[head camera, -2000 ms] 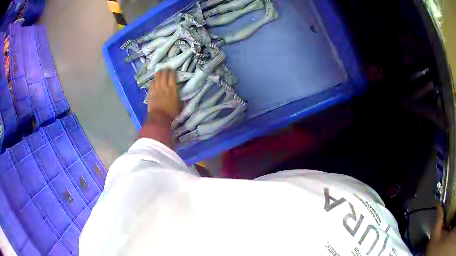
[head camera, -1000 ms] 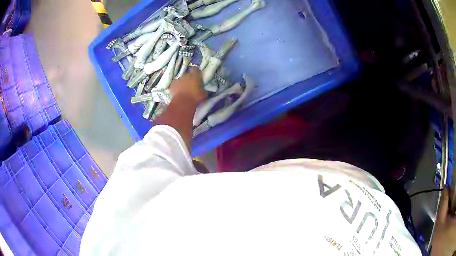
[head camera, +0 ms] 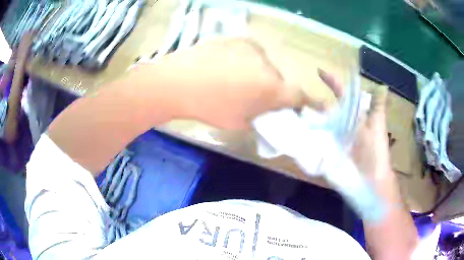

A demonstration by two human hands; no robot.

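Observation:
A blurred bunch of pale figure legs (head camera: 315, 142) is held above the cardboard at centre right. My left hand (head camera: 290, 99) reaches across from the left, its fingers on the upper side of the bunch; the fingertips are blurred. My right hand (head camera: 374, 137) is against the right side of the bunch, and part of it lies along my right wrist. How many legs are held, and the exact finger contact, cannot be told.
Rows of pale legs lie at the table's far left (head camera: 102, 30), and more at the right edge (head camera: 435, 122). A flat black rectangle (head camera: 389, 73) lies at the far edge. Below is a blue crate (head camera: 168, 167) with legs. Another person's arm (head camera: 18, 91) shows at left.
The view has swung from the crate up to the table. My left hand has left the crate and is over the cardboard with legs. My right hand has come in from the edge.

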